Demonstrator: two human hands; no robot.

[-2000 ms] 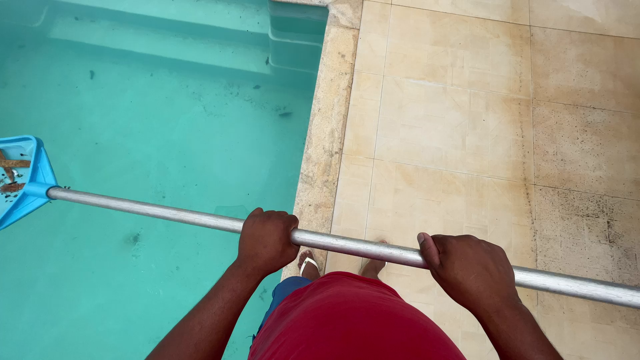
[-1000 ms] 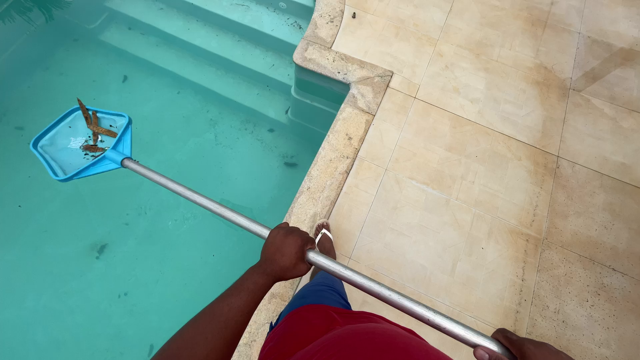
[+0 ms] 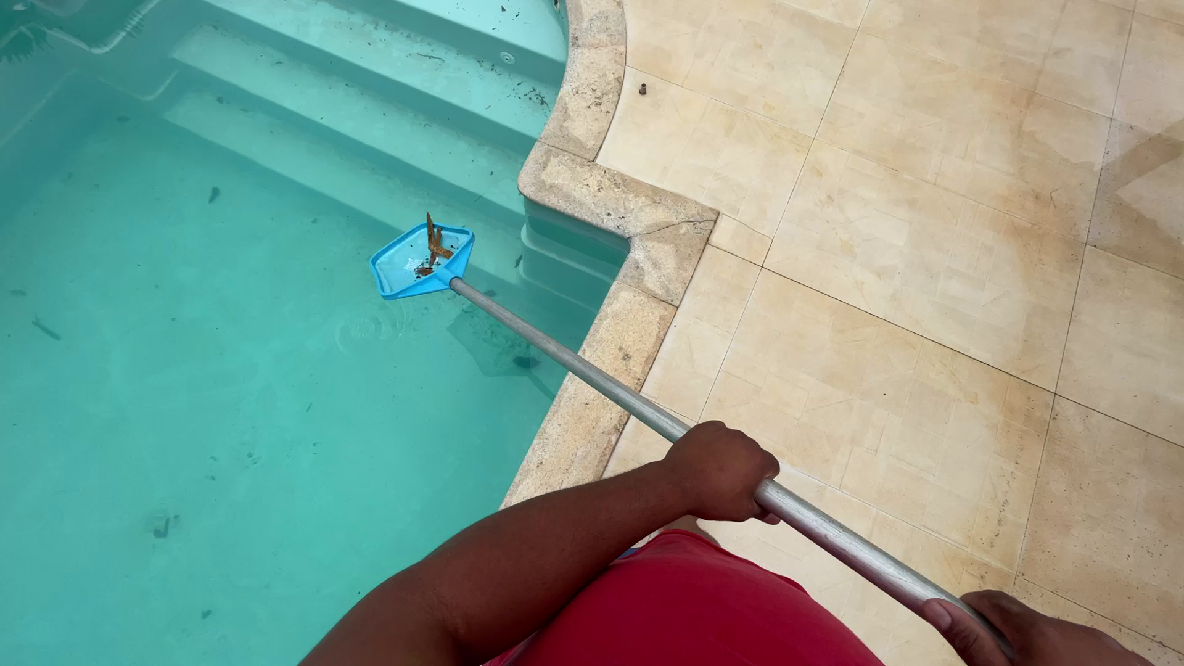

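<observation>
A blue pool skimmer net (image 3: pixel 398 265) on a metal pole (image 3: pixel 592 372) is held out over the pool water, with brown dry leaves (image 3: pixel 435 242) and small bits of debris lying in it. My left hand (image 3: pixel 721 470) is closed around the middle of the pole, just on the paved side of the pool's edge. Farther down the pole, at the bottom right, my right hand (image 3: pixel 1027 631) grips it, partly cut off by the frame. The pole's far end behind that hand is out of view.
Submerged steps (image 3: pixel 351 106) descend into the pool at the upper left. Stone coping (image 3: pixel 592 407) with an angled corner borders the water. Beige tiles (image 3: pixel 888 370) cover the deck, where a small dark object (image 3: pixel 643 90) lies. Dark debris (image 3: pixel 162 527) shows in the water.
The skimmer net, at the far left edge earlier, has swung right with its leaves toward the coping's corner. Both hands still hold the pole. The view has shifted.
</observation>
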